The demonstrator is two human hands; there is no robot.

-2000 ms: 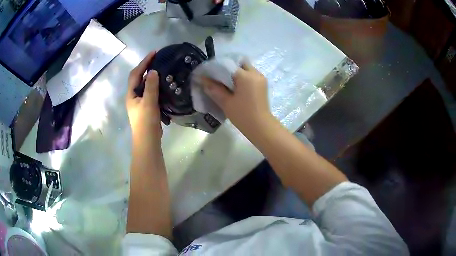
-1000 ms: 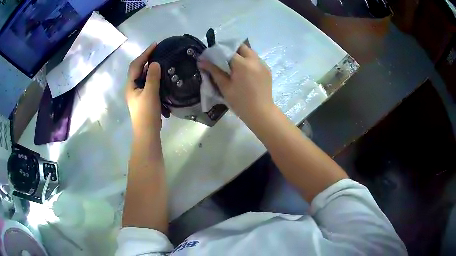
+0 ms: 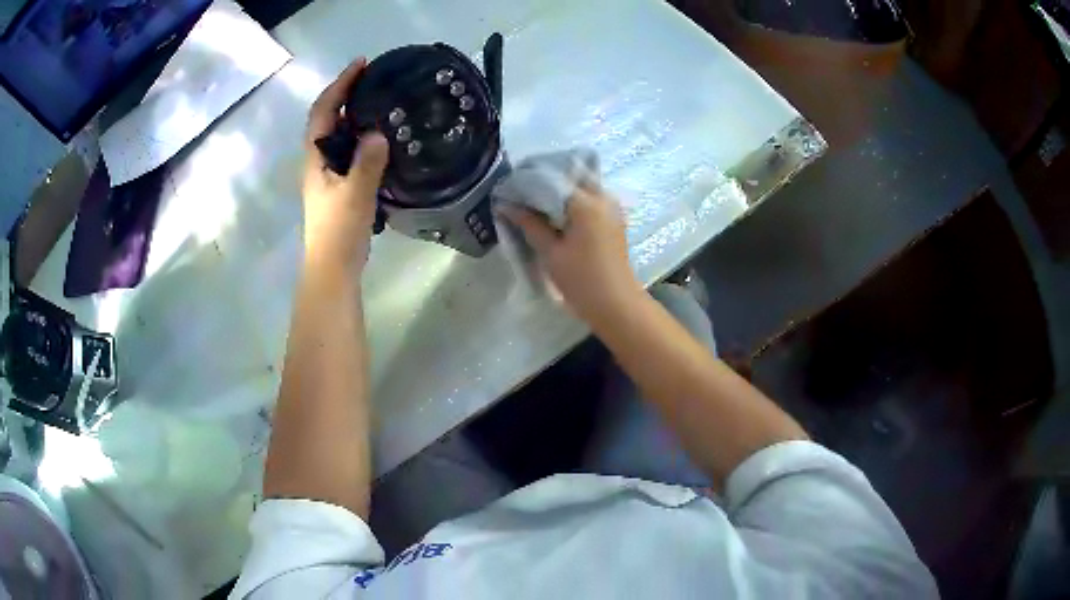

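Note:
A security camera with a glossy black round head, two rows of small lamps and a grey-white body is on the bench, head toward me. A black antenna stick stands at its right side. My left hand grips its left side, thumb in front, the other fingers partly hidden behind it. My right hand holds a crumpled pale grey cloth at the right edge of the lower body, beside the small dark sensor panel.
The white bench has a worn corner at right. A monitor, white paper and dark purple item are at upper left. A smaller camera unit is at left. A brown carton is beyond the bench.
My right hand and the cloth have moved off the black head, down to the lower body's right side. The head's lamps are now uncovered. The camera appears turned slightly and higher in view.

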